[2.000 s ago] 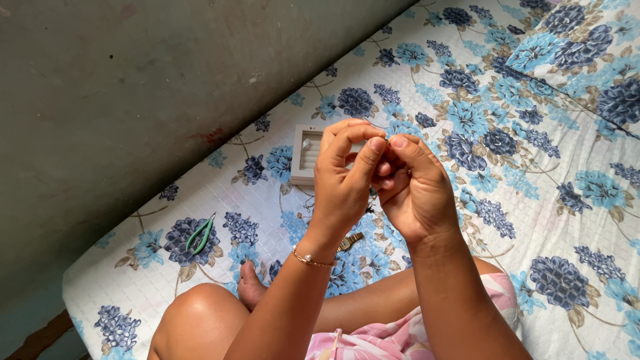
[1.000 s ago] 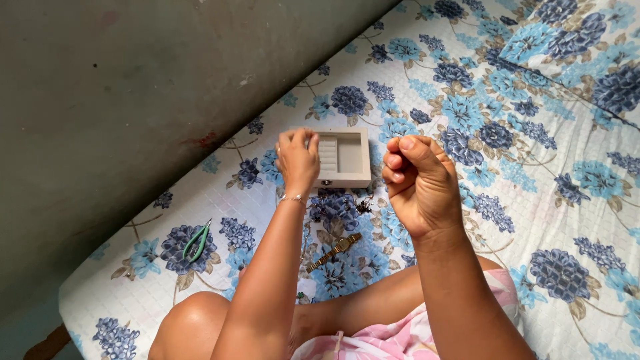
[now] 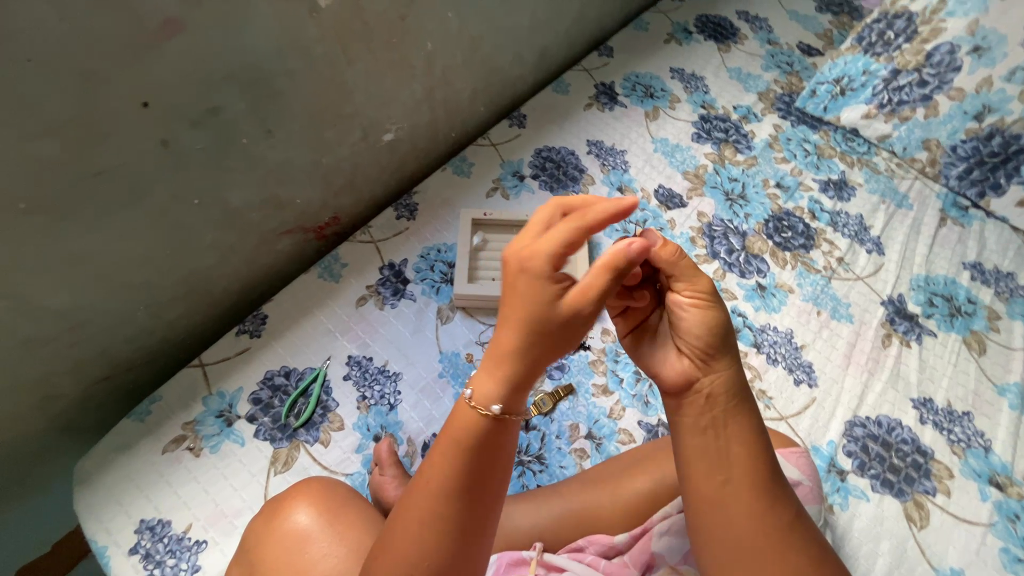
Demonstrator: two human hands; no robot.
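My left hand [image 3: 552, 280], with a chain bracelet bearing pearl-like beads [image 3: 496, 409] on its wrist, meets my right hand at the fingertips, above the bedding. The fingers of my right hand [image 3: 676, 308] are curled, its thumb and forefinger pinching something small and thin that I cannot make out. My left thumb touches that pinch, the left forefinger stretched out above. Behind my left hand lies a pale jewelry box [image 3: 474, 296] with padded ring rows, partly hidden. A gold-coloured wristwatch [image 3: 544, 402] rests on the sheet just beyond my left wrist.
Green-handled pliers [image 3: 306, 398] lie on the floral bedsheet [image 3: 384, 320] at the left. A small dark cluster [image 3: 584, 346] is partly hidden beside my hands. A grey wall [image 3: 200, 144] borders the bed at upper left. My bent legs [image 3: 308, 528] are at the near edge.
My left hand has come from the jewelry box back to my right hand, where it also was two seconds ago. It again covers part of the box. My right hand stays closed in a pinch.
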